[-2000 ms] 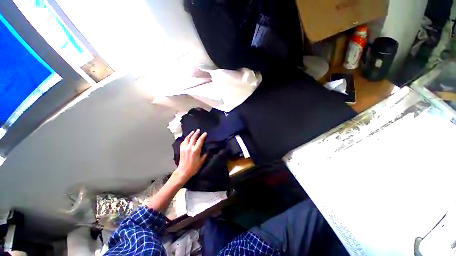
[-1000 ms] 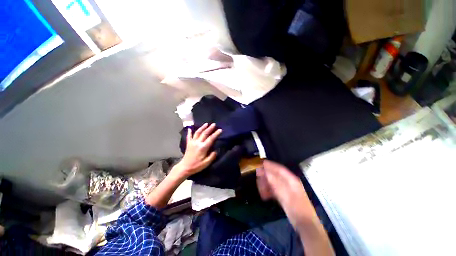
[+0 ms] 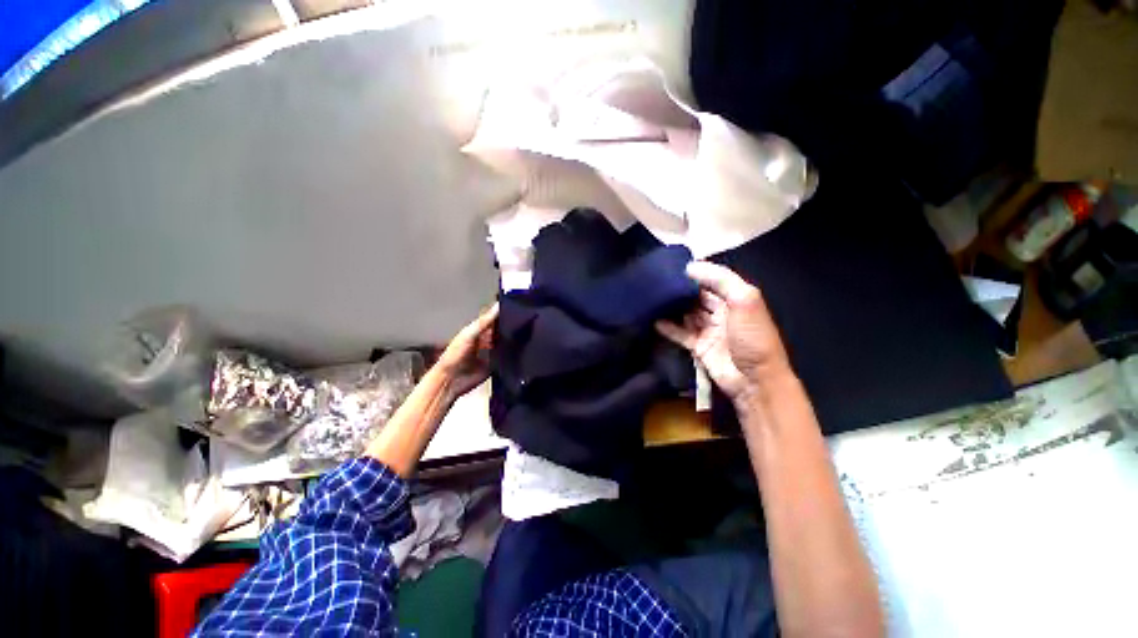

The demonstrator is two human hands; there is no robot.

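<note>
A heap of dark cloth pieces [image 3: 580, 361] lies on the wooden side surface in front of me, with a navy fold on its upper right. My right hand [image 3: 730, 327] grips the right edge of the navy cloth between thumb and fingers. My left hand [image 3: 474, 349] is at the left edge of the heap; its fingertips are hidden behind the cloth, so its grip cannot be told. A narrow white strip [image 3: 703, 388] shows below my right hand.
Pale cut pieces [image 3: 649, 162] lie behind the heap. A large dark panel [image 3: 861, 312] lies to the right, beside the white machine table [image 3: 998, 523]. Clear plastic bags [image 3: 256, 396] lie at left, above a red stool [image 3: 194, 596]. A bottle [image 3: 1052, 232] stands at far right.
The view has swung right. My right hand has come in from the lower right and taken hold of the navy cloth. My left hand has moved from the heap's top to its left edge.
</note>
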